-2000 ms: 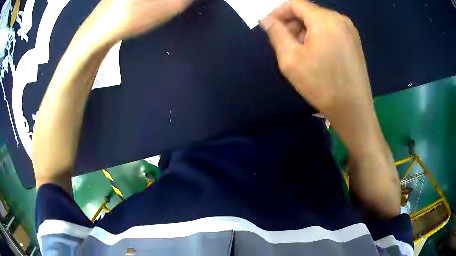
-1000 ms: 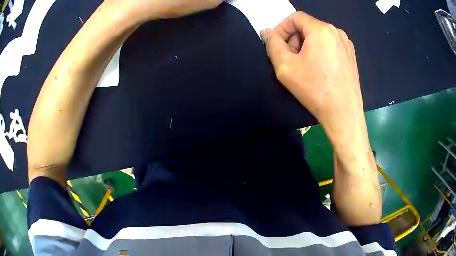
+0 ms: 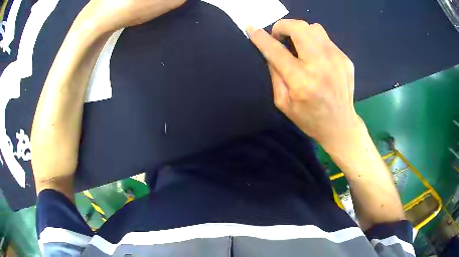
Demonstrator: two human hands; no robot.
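Note:
A curved white cut piece (image 3: 251, 11) lies on the dark cloth, arching from the top centre towards the left. One square-cut end shows beside my left forearm; its middle is hidden by my left arm or cut off by the top edge. My right hand (image 3: 314, 75) is at the piece's right end, with thumb and fingertip at its inner corner. Whether the fingers pinch anything there cannot be told. My left hand (image 3: 146, 9) reaches across the top, its fingers cut off by the frame's edge.
Overlapping white cut pieces (image 3: 17, 75) form a scalloped row at the far left, with tangled white strip (image 3: 22, 145) beside them. A silvery object (image 3: 450, 11) shows at the top right corner. Yellow-framed carts (image 3: 428, 201) stand on the green floor below the table edge.
The view has shifted slightly. My right hand's index finger and thumb now reach out at the piece's corner, where they were curled before. The white scrap at the far right has left the view.

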